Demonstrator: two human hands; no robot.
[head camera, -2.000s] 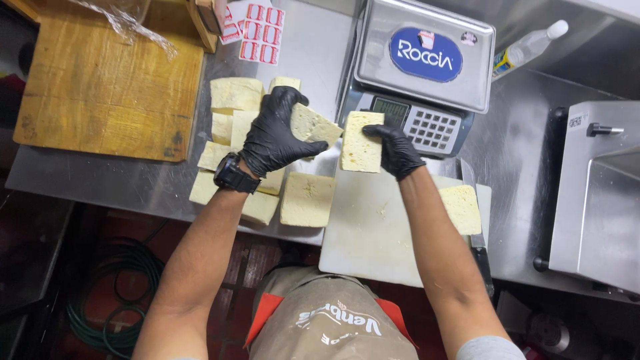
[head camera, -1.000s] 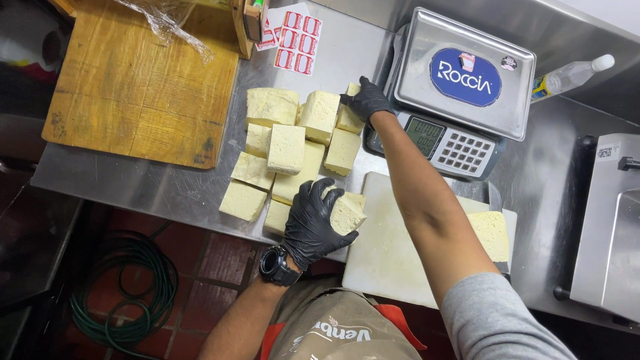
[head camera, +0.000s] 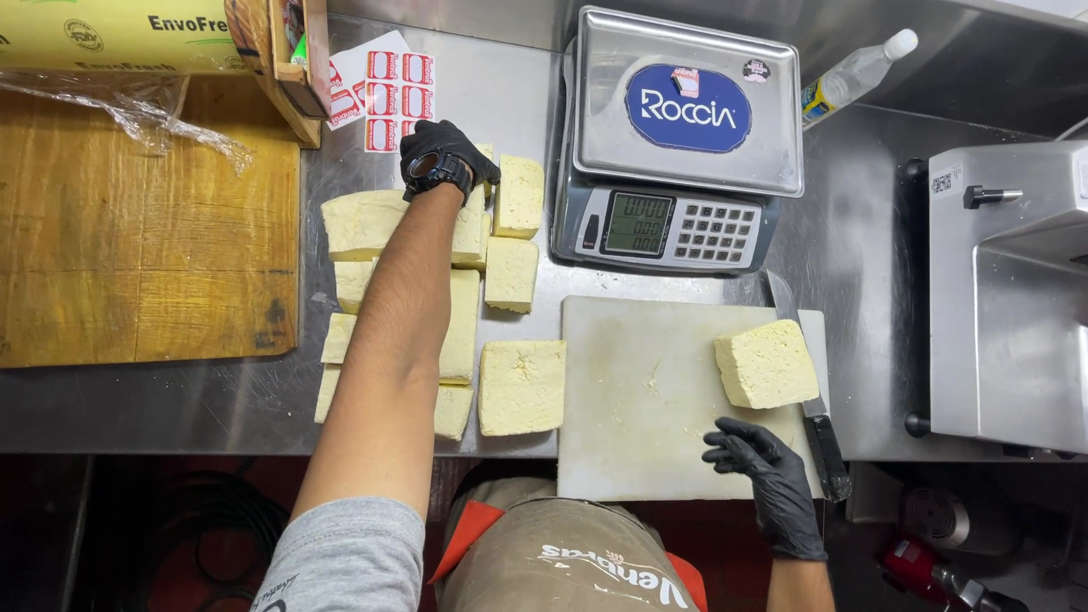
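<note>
My left hand (head camera: 442, 157), in a black glove with a watch at the wrist, is at the far end of the stacked white cheese blocks (head camera: 365, 223); its fingers are partly hidden, so I cannot tell if it grips one. My right hand (head camera: 761, 476), also gloved in black, hovers over the near right part of the white cutting board (head camera: 637, 391), fingers apart and holding nothing. A cheese block (head camera: 767, 365) rests on the board's right side, beside a knife (head camera: 820, 425) with a black handle. Another block (head camera: 522, 388) lies at the board's left edge.
Behind the board stands a digital scale (head camera: 688, 110) with a steel platter. Red and white labels (head camera: 399, 100) lie on the steel counter. A wooden board (head camera: 144, 272) and a film roll (head camera: 119, 34) are at left. At right are a plastic bottle (head camera: 858, 76) and a steel machine (head camera: 1003, 289).
My left hand has moved from the near side of the cheese to its far end. My right hand has gone from beside the scale to above the cutting board.
</note>
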